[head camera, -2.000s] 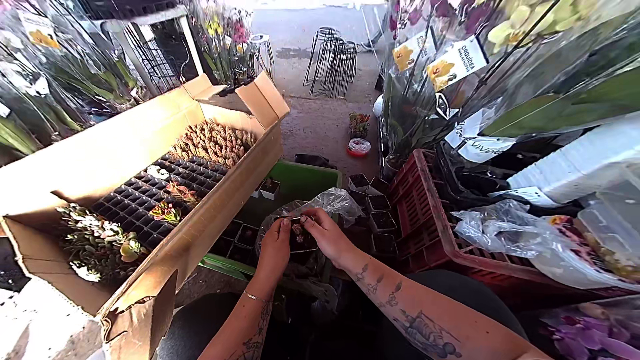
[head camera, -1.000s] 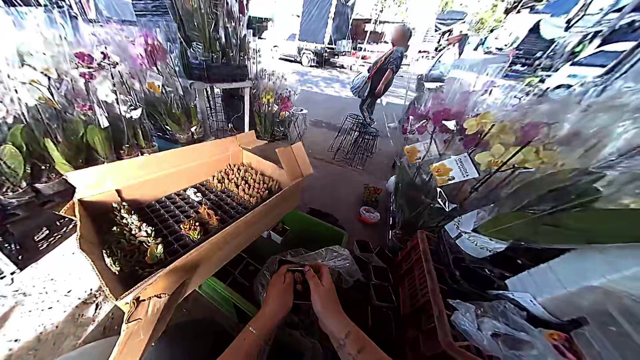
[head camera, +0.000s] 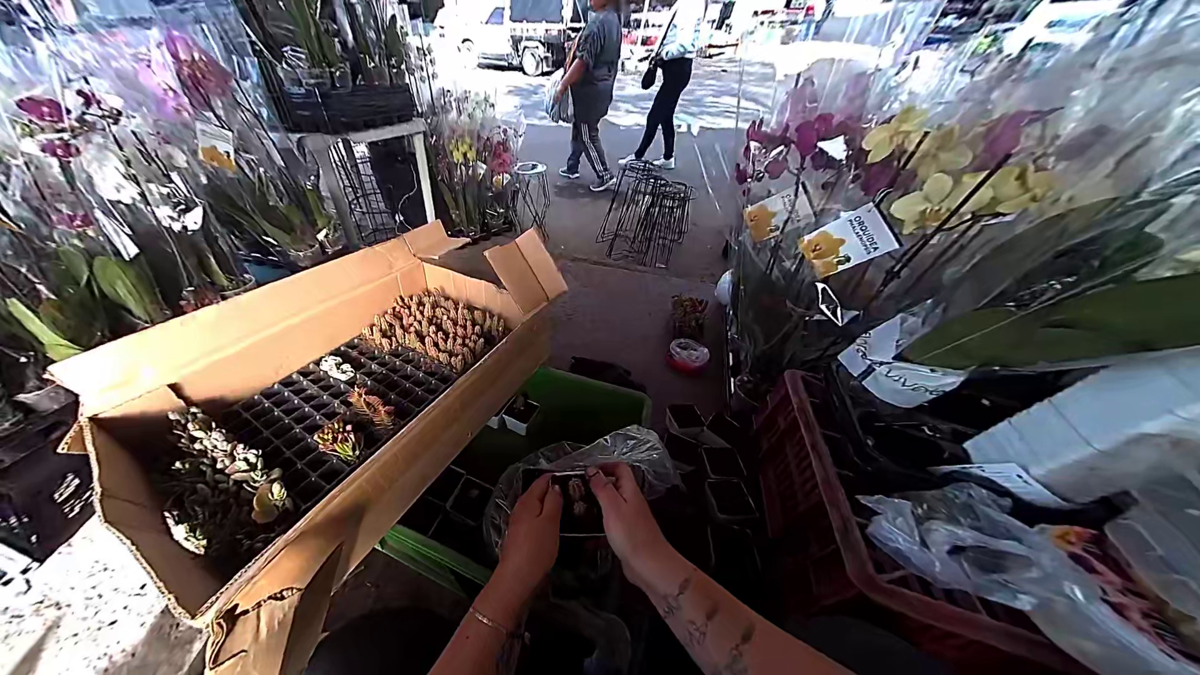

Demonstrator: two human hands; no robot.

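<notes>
Between my two hands is a small dark square pot (head camera: 579,509) with small brownish succulents in it. My left hand (head camera: 532,525) grips its left side, and my right hand (head camera: 623,511) grips its right side, thumbs near the rim. A clear plastic bag (head camera: 637,450) lies open beneath and around the pot. To the left stands a long cardboard box (head camera: 441,441) with a black cell tray (head camera: 309,394), which holds clustered brown succulents (head camera: 436,328) at its far end and green ones (head camera: 220,469) at its near end.
A green crate (head camera: 600,398) with dark pots lies under my hands. On the right is a red plastic crate (head camera: 816,487) with plastic bags. Wrapped orchids (head camera: 928,178) stand on both sides. Wire stands (head camera: 647,211) are ahead, with two people (head camera: 595,94) walking beyond.
Both hands stay on the small pot throughout. Two people are now in view beyond the wire stands, where one was seen a second ago. The view has tilted.
</notes>
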